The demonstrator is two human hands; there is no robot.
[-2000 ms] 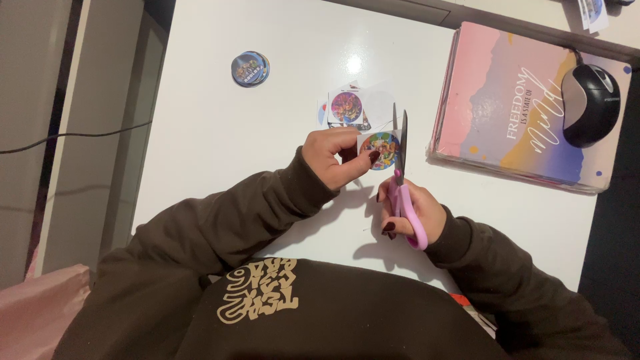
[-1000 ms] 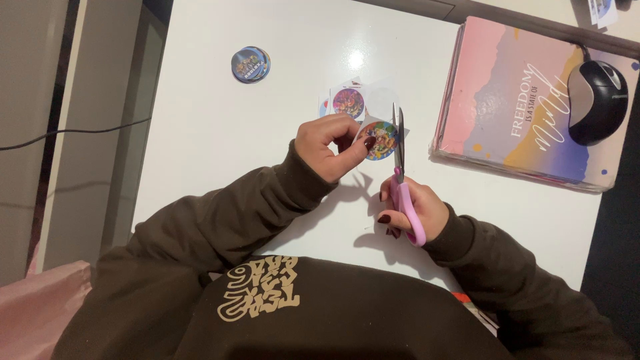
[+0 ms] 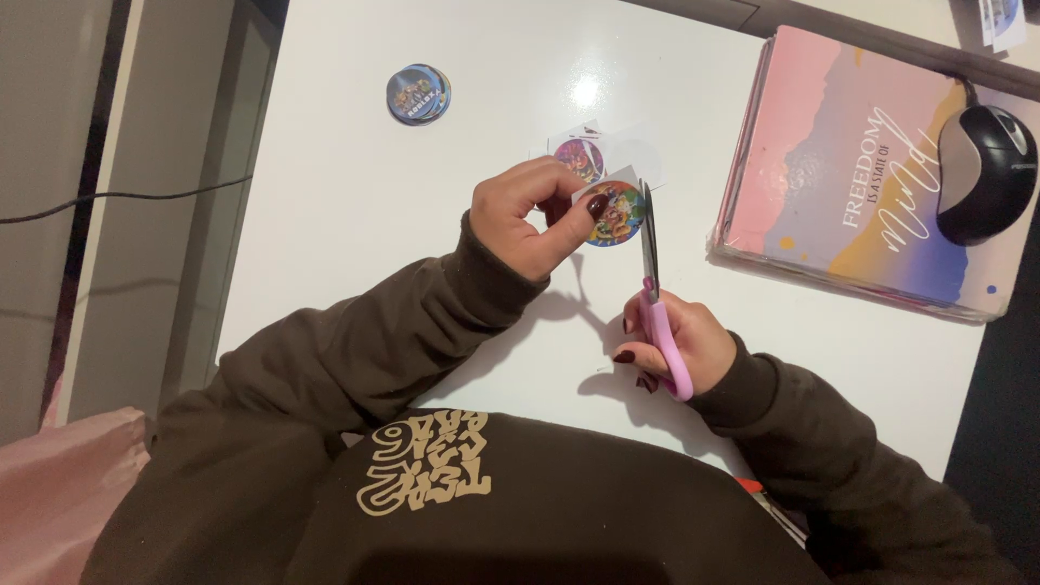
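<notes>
Between the thumb and fingers of my left hand (image 3: 532, 215) is a colourful round printed picture (image 3: 624, 215), with some white paper still around its upper edge. My right hand (image 3: 682, 345) holds pink-handled scissors (image 3: 670, 349), whose blades point up along the right edge of the print and look nearly closed. Behind my left fingers, another round print in pink and purple (image 3: 580, 158) lies on the desk among white paper scraps (image 3: 638, 154). A small stack of round blue prints (image 3: 418, 95) rests farther left on the white desk.
At the right lies a thick notebook with a pastel cover (image 3: 812, 162), and a black and grey computer mouse (image 3: 987, 175) sits on it. More printed paper (image 3: 1003, 24) is at the top right corner. A dark cable (image 3: 162, 195) runs in from the left.
The lower edge of the held print now shows a rounded outline, where white paper stood out at its upper left two seconds ago too. Both hands stay in nearly the same place.
</notes>
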